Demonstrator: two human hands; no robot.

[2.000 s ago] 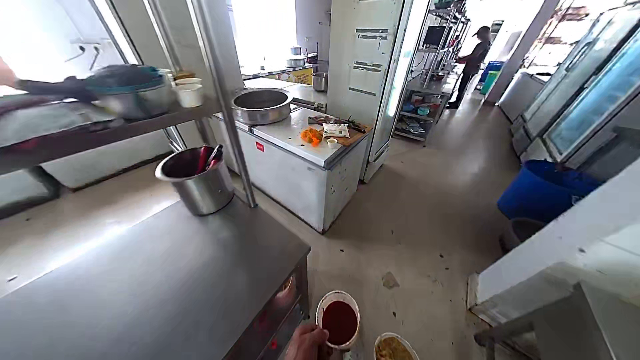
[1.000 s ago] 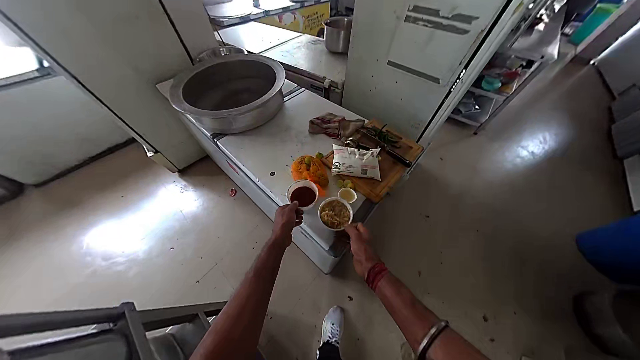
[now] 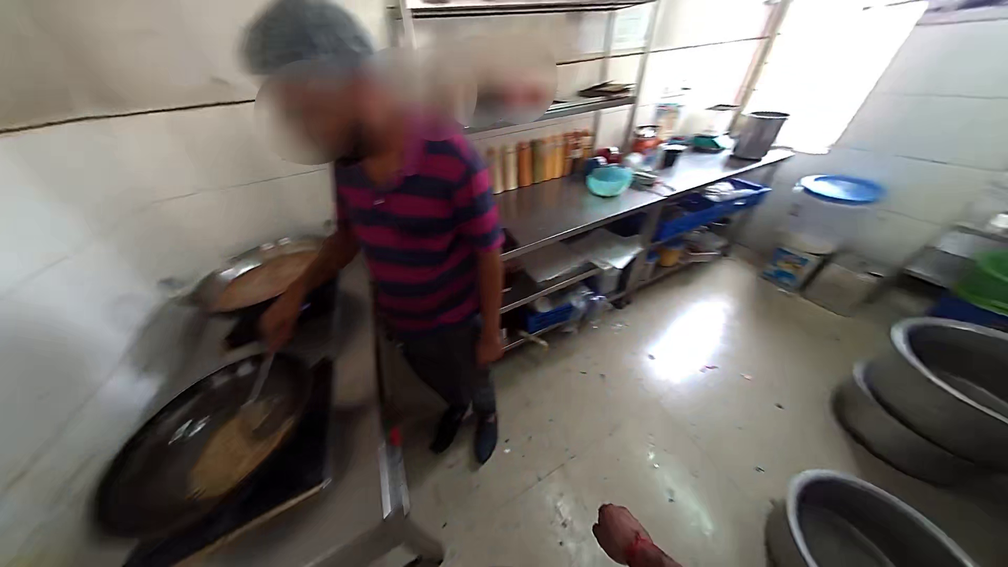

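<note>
My right hand, with a red thread at its wrist, is at the bottom of the view over the floor. Its fingers look curled, with nothing seen in them. My left hand is out of view. The nearest pot, a large metal one, stands on the floor to the right of my hand. At the left, a co-worker in a striped shirt holds a long-handled utensil in a black wok with yellowish food. A second wide pan with brownish contents sits behind it.
The stove counter's metal edge is at lower left. Along the back runs a steel table with bottles and a turquoise bowl. More large pots and a blue-lidded drum stand at the right. Small scraps dot the floor.
The view has swung to the stove area. My right hand, earlier at a bowl of food over the white freezer, now shows nothing in it. My left hand, earlier holding a cup of red sauce, has left view.
</note>
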